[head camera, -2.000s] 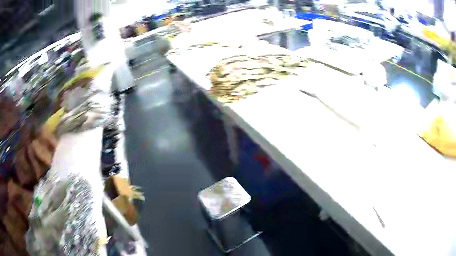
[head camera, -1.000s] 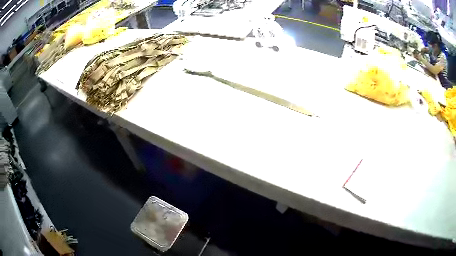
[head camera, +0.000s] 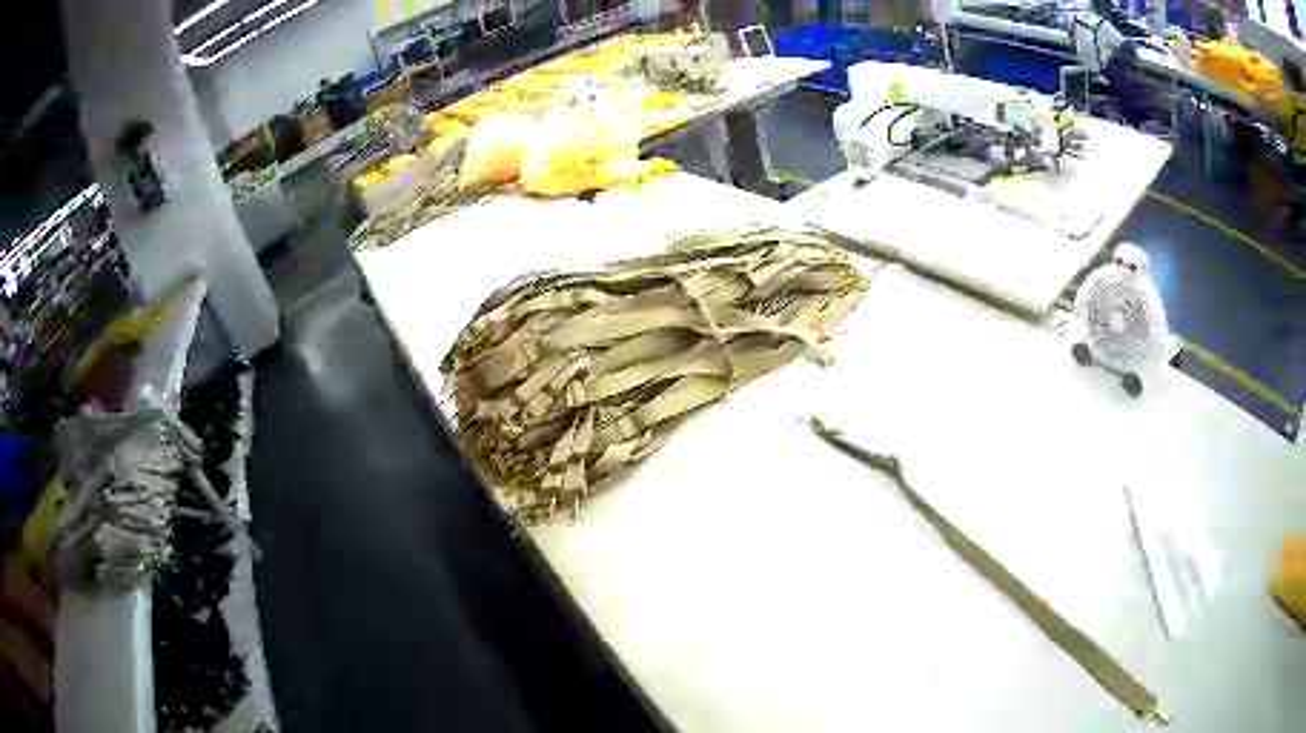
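Note:
A large loose heap of khaki-tan straps [head camera: 645, 351] lies on the white worktable [head camera: 745, 573], near its left edge. Small gold metal ends fringe the heap, mostly at its near left side. A single strap laid apart [head camera: 1003, 580] runs diagonally across the table to the right of the heap, doubled at its upper left end, with gold metal at its lower right end. Neither of my hands is in the picture.
A small white desk fan [head camera: 1121, 318] stands at the right. A sewing machine [head camera: 953, 126] is on a white table behind. Yellow-orange bagged pieces [head camera: 573, 146] lie at the far end. A whitish bundle [head camera: 115, 494] lies at the left across the dark aisle. A pillar [head camera: 165, 158] stands beyond.
The view has swung and moved closer to the strap heap, which now sits near the middle. The stool has left the picture. The single strap now appears lower and further right.

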